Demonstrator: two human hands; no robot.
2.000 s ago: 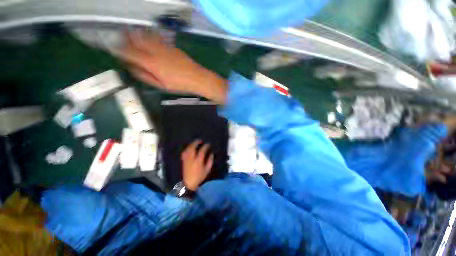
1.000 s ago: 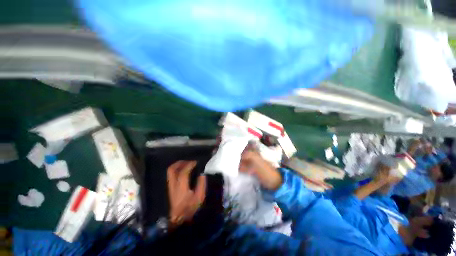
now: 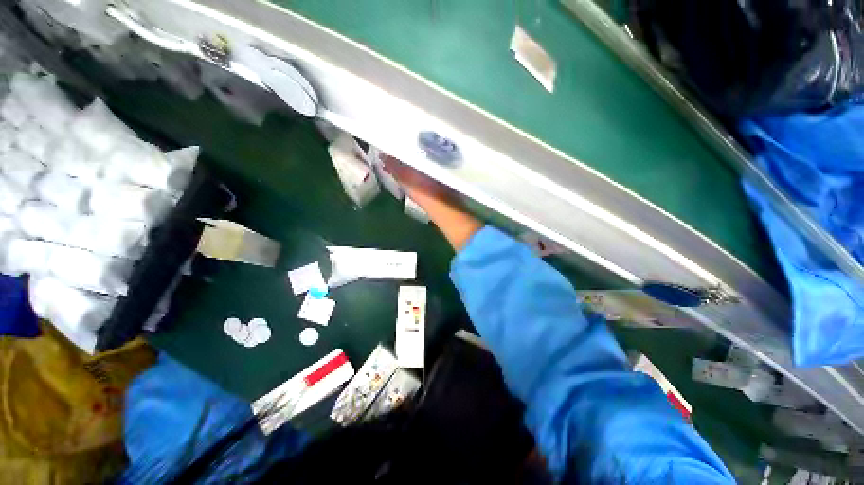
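Observation:
My right hand (image 3: 417, 189) reaches forward under the metal rail, beside small white boxes (image 3: 352, 170). Its fingers are partly hidden, so I cannot tell whether it grips one. My left hand is not in view; only a blue sleeve shows at the lower left. White cartons lie on the green surface: one upright in the view (image 3: 410, 326), one lying crosswise (image 3: 379, 263), one with a red stripe (image 3: 305, 386), and others beside it. White square cards (image 3: 306, 278) and round white stickers (image 3: 309, 336) lie left of them.
At the left, white-wrapped units (image 3: 90, 204) are piled by a black tray edge (image 3: 156, 265). The silver rail (image 3: 568, 213) runs diagonally below a green upper shelf (image 3: 455, 38). Blue cloth (image 3: 819, 227) hangs at the right. A red-striped carton (image 3: 663, 386) lies right of my arm.
The view has swung left, bringing the pile of white-wrapped units into sight. My right hand has moved from the white pouches to under the rail. My left hand has gone out of view.

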